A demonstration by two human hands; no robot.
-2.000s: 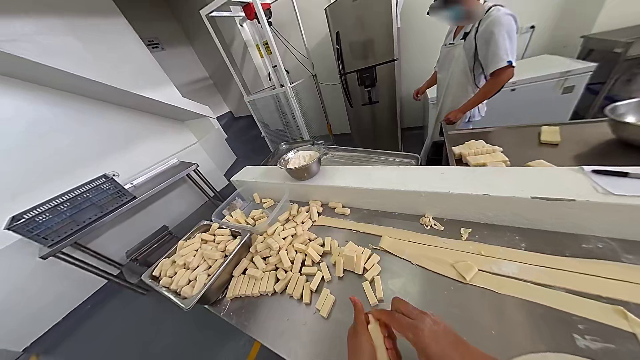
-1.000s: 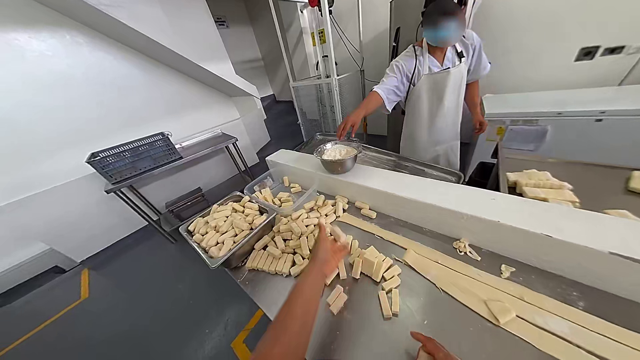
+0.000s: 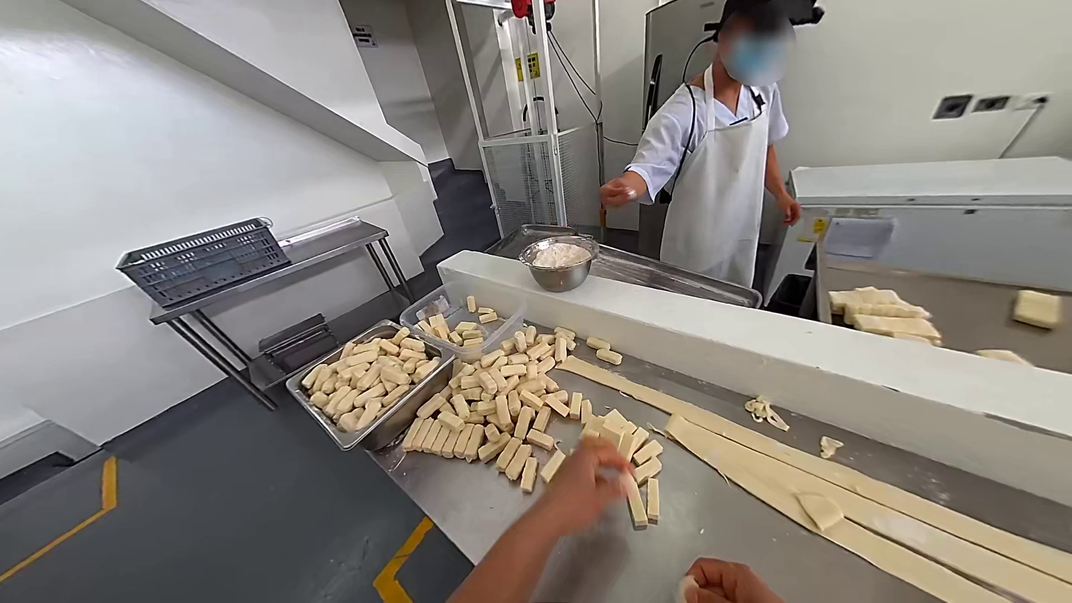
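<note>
My left hand (image 3: 586,484) is over the near right edge of a pile of pale stick-shaped pieces (image 3: 502,398), its blurred fingers among the squarer sticks; whether they grip one cannot be told. At the bottom edge, my right hand (image 3: 727,581) is curled around a small pale piece, probably dough, mostly hidden. Long flat dough strips (image 3: 754,469) run to the right across the steel table (image 3: 620,561), with a loose dough flap (image 3: 821,510) on them. Left of the pile stands a steel pan (image 3: 368,385) full of rounded sticks, beside a clear plastic tub (image 3: 461,322) holding several more.
A steel bowl of white powder (image 3: 559,264) stands on the white ledge (image 3: 754,335). Beyond it is a co-worker in a white apron (image 3: 716,184), one arm raised. Dough scraps (image 3: 766,413) lie near the ledge. A crate (image 3: 209,261) rests on a side bench at left.
My left hand has moved from over the middle of the pile to its near right side. The co-worker's hand has drawn back from the powder bowl. Two seconds ago my hands were together around a stick.
</note>
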